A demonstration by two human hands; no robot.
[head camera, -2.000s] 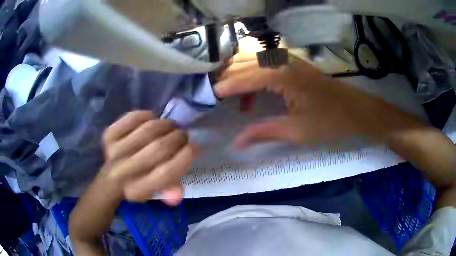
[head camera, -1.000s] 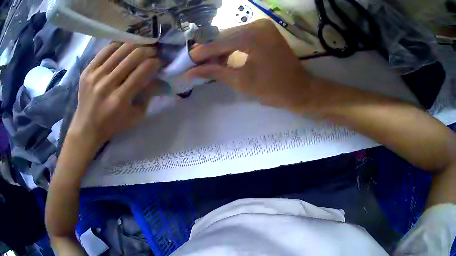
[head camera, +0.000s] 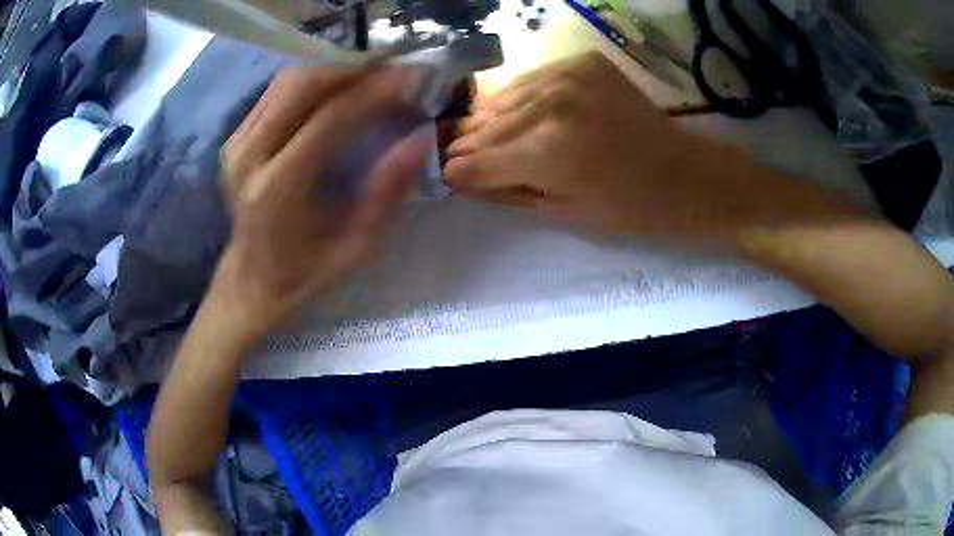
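Observation:
My right hand [head camera: 565,147] lies by the needle area of the sewing machine [head camera: 434,26], its fingertips closed on the edge of a small pale cloth piece [head camera: 432,173] with a dark edge. My left hand [head camera: 319,178] is blurred and raised just left of it, thumb and fingers spread; part of the cloth shows behind it, and whether it touches the cloth is unclear. A grey garment [head camera: 173,209] lies heaped at the left. The machine head is cut off by the top edge.
Black-handled scissors [head camera: 732,63] and a blue pen [head camera: 598,23] lie right of the machine bed. A clear plastic bag [head camera: 863,94] is at the far right. A ruler strip [head camera: 523,316] runs along the table's near edge. Blue mesh crates [head camera: 303,450] stand below.
My left hand has lifted from the cloth and turned, its fingers more spread. My right hand stays by the needle area with its fingers more bunched. The view has shifted, showing more grey garment at left.

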